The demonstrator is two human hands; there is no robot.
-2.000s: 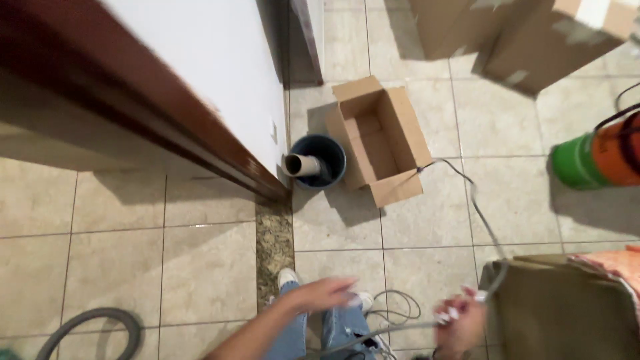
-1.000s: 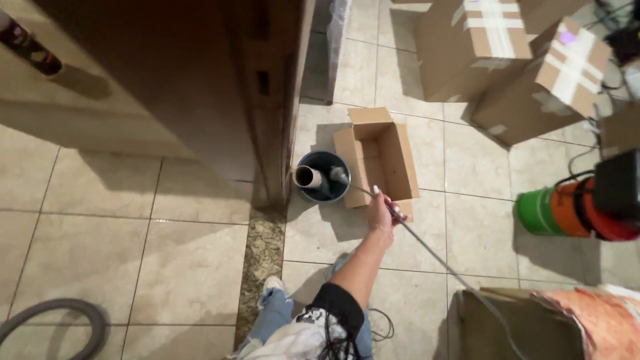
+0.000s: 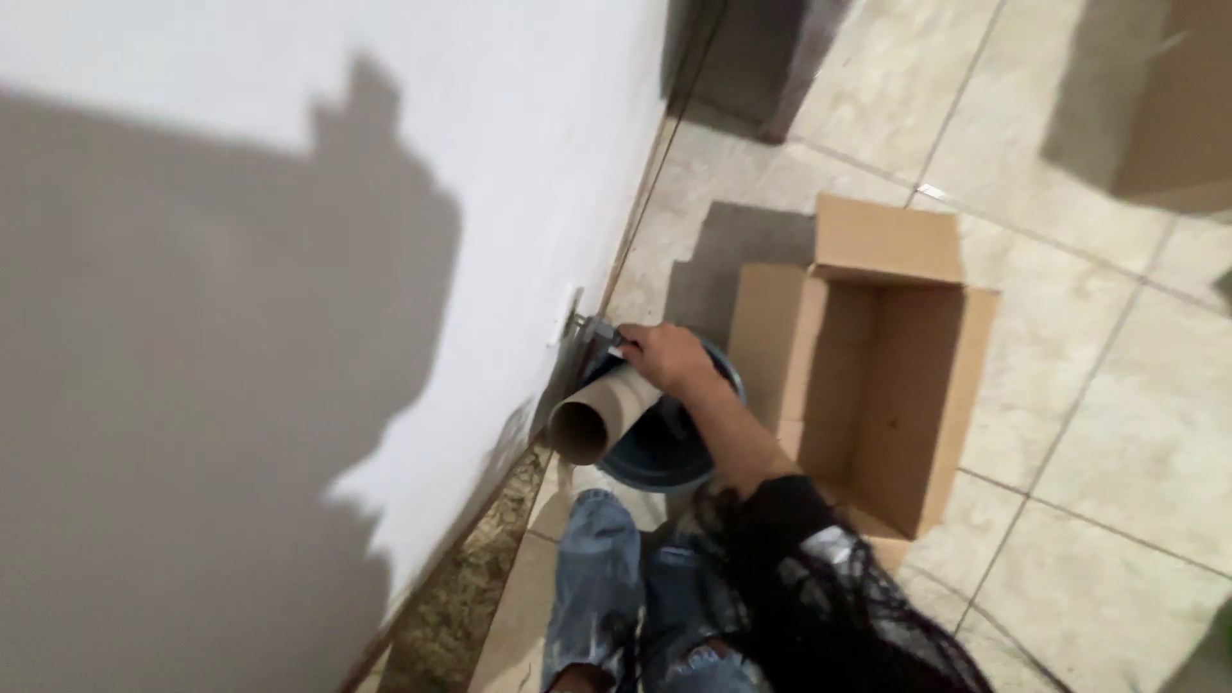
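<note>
My right hand (image 3: 666, 356) reaches down beside the white wall, its fingers closed on a grey electrical plug (image 3: 604, 333). The plug's prongs are at the wall outlet (image 3: 568, 316); whether they are partly inserted cannot be told. Under my hand stands a dark blue bucket (image 3: 659, 462) with a cardboard tube (image 3: 602, 414) leaning out of it, its open end toward the wall. To the right of the bucket is an open, seemingly empty cardboard box (image 3: 890, 385) with its flaps spread. My left hand is out of view.
The white wall (image 3: 520, 144) runs close along the left, with a granite threshold strip (image 3: 462, 597) at its foot. My legs are just below the bucket. A dark furniture or door edge (image 3: 770, 67) stands at the top, and another cardboard box (image 3: 1184, 115) at the upper right.
My right hand has moved from over the open box to the wall outlet beside the bucket. Two seconds ago both hands were visible near the grey cord. The view has come closer to the wall.
</note>
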